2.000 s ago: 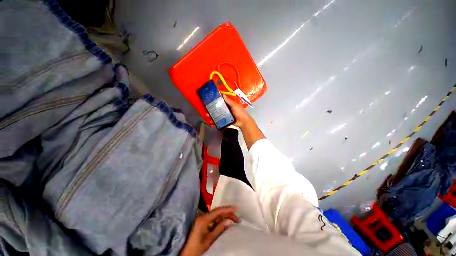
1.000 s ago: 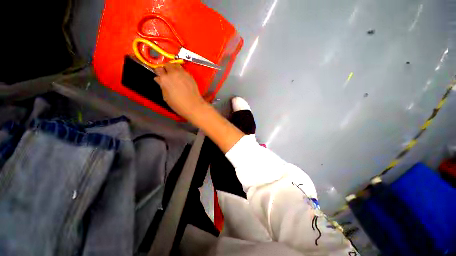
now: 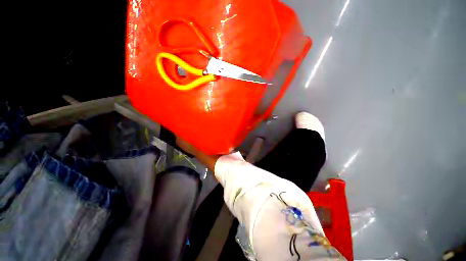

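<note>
Scissors (image 3: 207,71) with one yellow and one orange-red handle loop lie on the red stool (image 3: 225,109), slightly opened, blades pointing right. The white sleeve of my right arm reaches from the bottom edge to the stool's lower edge. A little skin shows near the cuff, but my right hand itself is hidden at the stool's side. My left hand is not in view. No phone is visible. Grey-blue denim garments (image 3: 56,214) with dark blue bands hang at the lower left.
A wooden bar (image 3: 76,109) runs between the denim and the stool. Loose threads hang near it. My foot and dark trouser leg (image 3: 294,158) are right of the sleeve. Another red plastic piece (image 3: 338,219) stands at the lower right on the grey floor (image 3: 398,127).
The view has moved closer to the stool. My right hand has left the phone and scissors area and gone out of sight at the stool's lower edge. The phone no longer shows.
</note>
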